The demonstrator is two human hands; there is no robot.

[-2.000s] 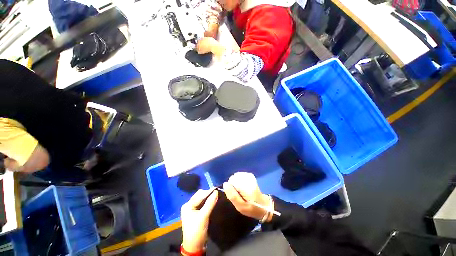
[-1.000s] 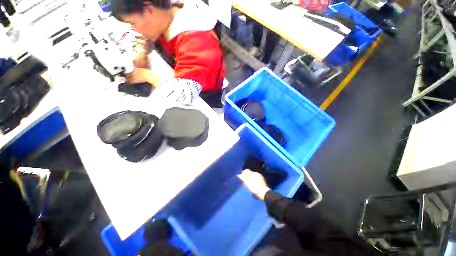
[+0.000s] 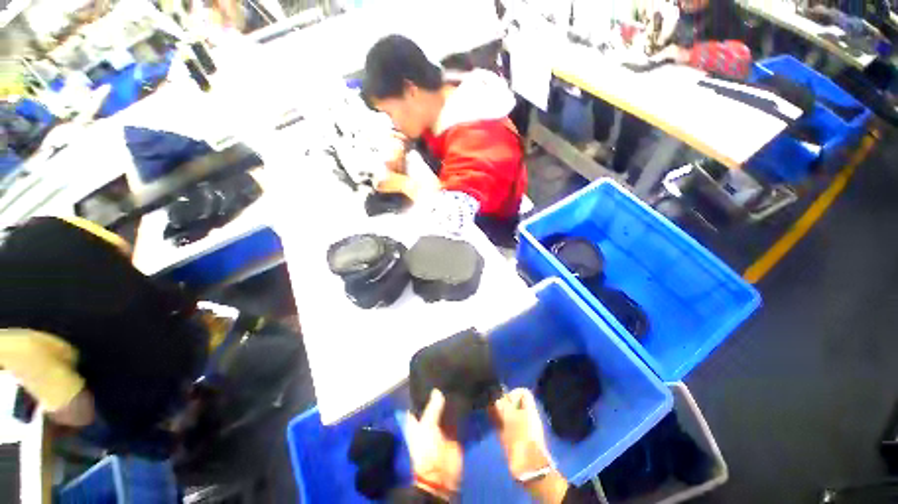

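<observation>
A black sewn pouch [image 3: 455, 372] is held up above the blue totes at the table's near end. My left hand [image 3: 433, 445] grips its lower left edge. My right hand [image 3: 519, 429] is at its lower right edge, fingers on the fabric. More black pouches [image 3: 569, 396] lie in the blue tote [image 3: 630, 433] under my hands. A smaller blue tote [image 3: 307, 463] at the left holds black pieces [image 3: 373, 461].
Two stacks of black pouches [image 3: 446, 268] stand on the white table [image 3: 335, 369]. A person in red [image 3: 482, 167] works at a machine beyond. A person in black [image 3: 98, 325] is at the left. Another blue tote [image 3: 679, 295] and a white basket [image 3: 711, 433] stand at the right.
One second ago my right hand was over the tote's pouches and my left hand was not visible. Now both hands hold a pouch up. The camera view has shifted.
</observation>
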